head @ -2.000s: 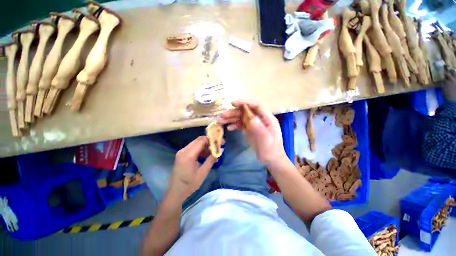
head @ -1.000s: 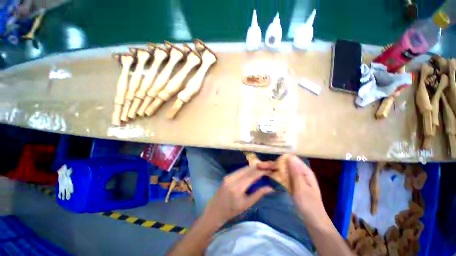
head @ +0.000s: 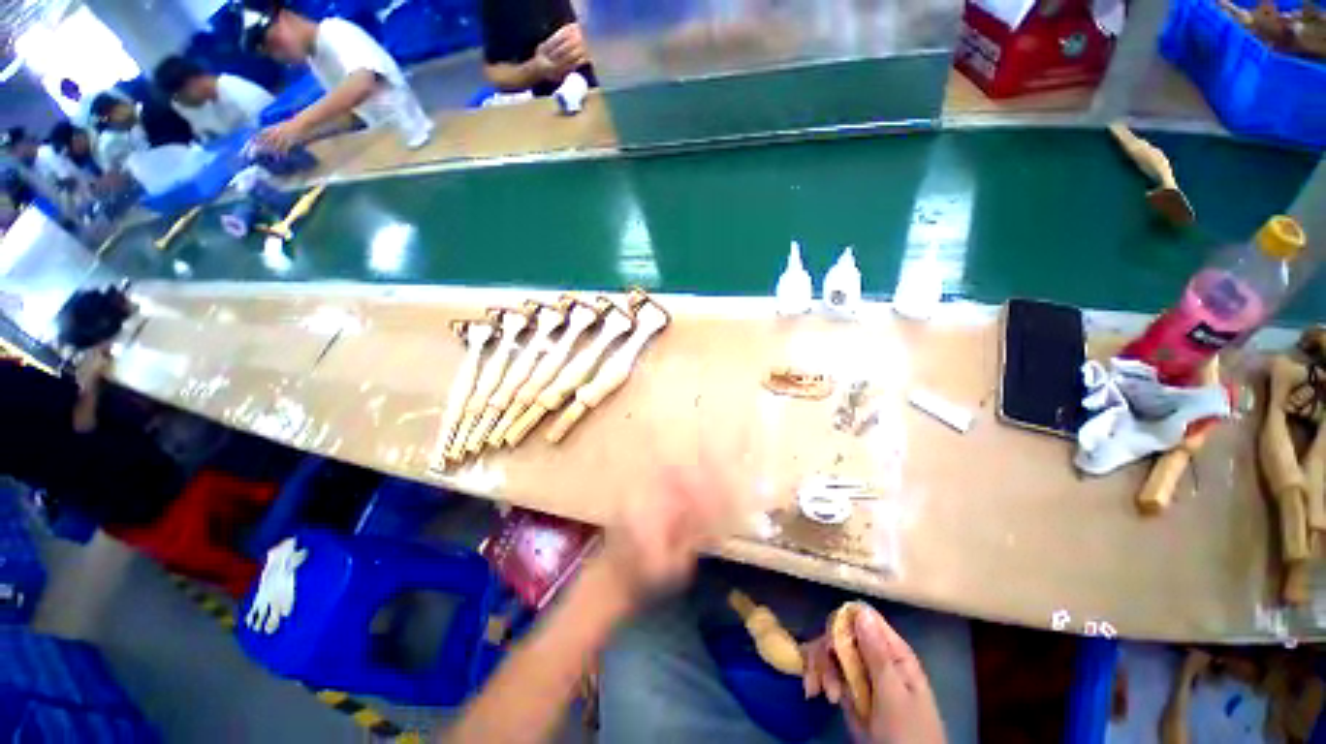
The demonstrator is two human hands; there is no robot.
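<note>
My right hand (head: pixel 884 676) holds a leg part (head: pixel 768 634) over my lap, below the bench edge. The fingers wrap its wider, flat oval end, and its peg end points up and left. My left hand (head: pixel 672 526) is blurred, over the bench's near edge, below the row of leg parts (head: pixel 545 375). Whether it holds anything cannot be told. The glue dish (head: pixel 825 502), with a thin stick across it, stands on the clear sheet (head: pixel 868 545). An orange-brown oval piece (head: pixel 798 382) lies at the sheet's far end.
Three white bottles (head: pixel 841 284) stand along the green belt (head: pixel 698 218). A small white block (head: pixel 942 410), phone (head: pixel 1041 366), crumpled gloves (head: pixel 1142 414) and drink bottle (head: pixel 1210 308) are to the right. A blue stool (head: pixel 364 618) stands lower left. A leg part (head: pixel 1156 178) lies on the belt. Seated workers are far left.
The view has tilted up, showing more belt and workers. My left hand has left the piece and moved up and left to the bench edge. My right hand still holds the leg part.
</note>
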